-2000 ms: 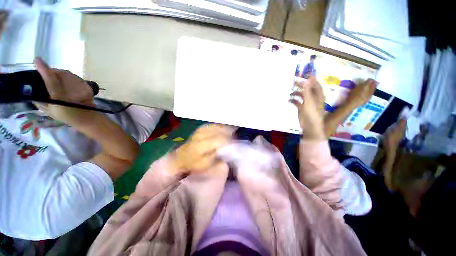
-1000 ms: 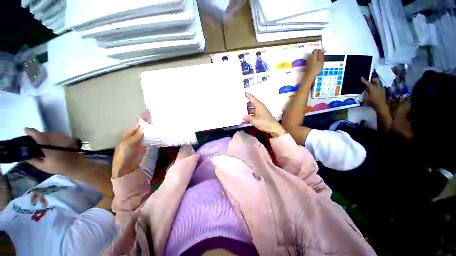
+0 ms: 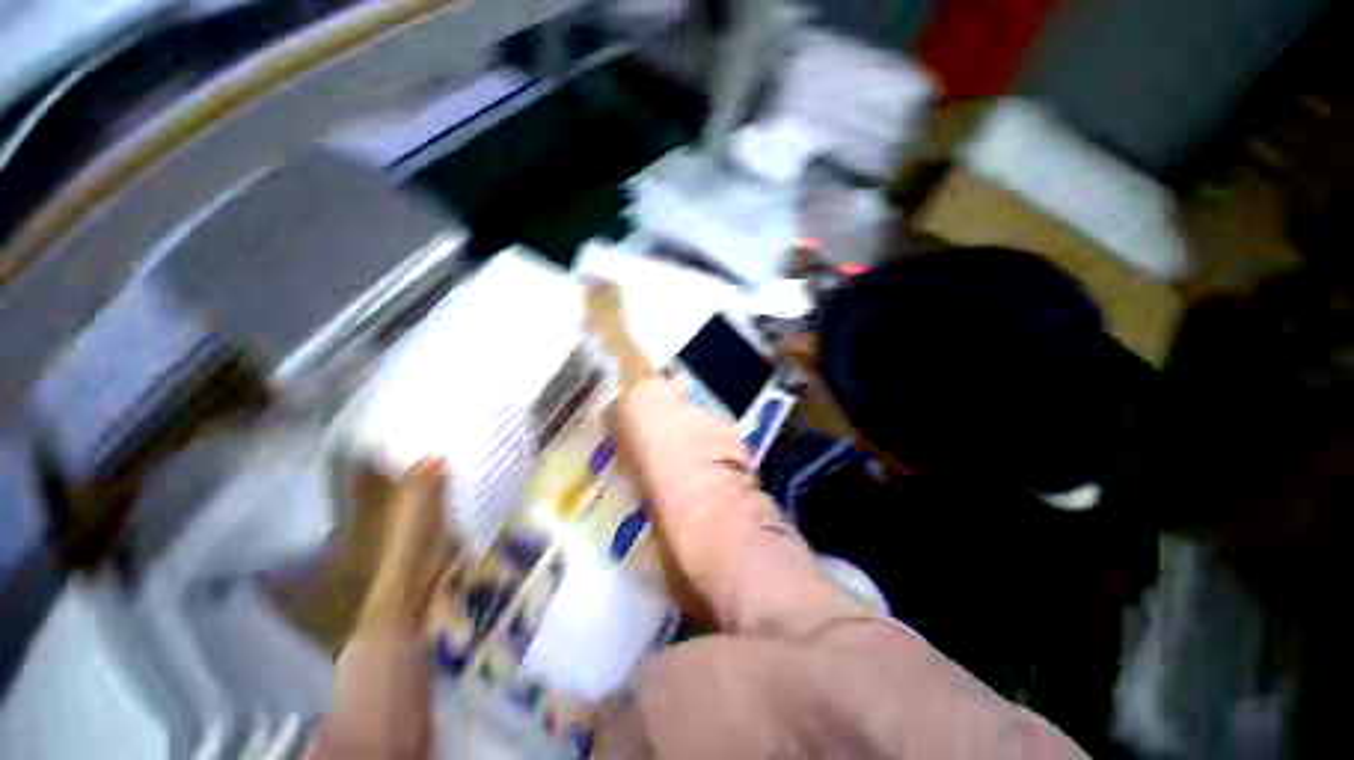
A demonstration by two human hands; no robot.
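Note:
The view is tilted and blurred. A white panel stack [image 3: 468, 349] lies in front of me, with layered edges on its near side. My left hand [image 3: 413, 512] is at the stack's near left edge, fingers towards it. My right arm, in a pink sleeve, reaches forward and my right hand [image 3: 609, 315] is at the stack's right side. Blur hides whether either hand grips a panel. The printed colour sheet [image 3: 498, 594] lies below the stack, and a smaller white piece [image 3: 594, 624] shows over it.
A dark-haired person [image 3: 965, 356] is close on the right, beside a printed card with a black rectangle [image 3: 723, 364]. Grey panels [image 3: 319, 245] are piled at the far left. More white stacks [image 3: 832, 112] stand at the back. Brown cardboard [image 3: 988, 230] shows at the upper right.
The view has swung to the right. My left hand has left the white panel's near edge and my right arm has stretched forward; both hands are now at a panel stack.

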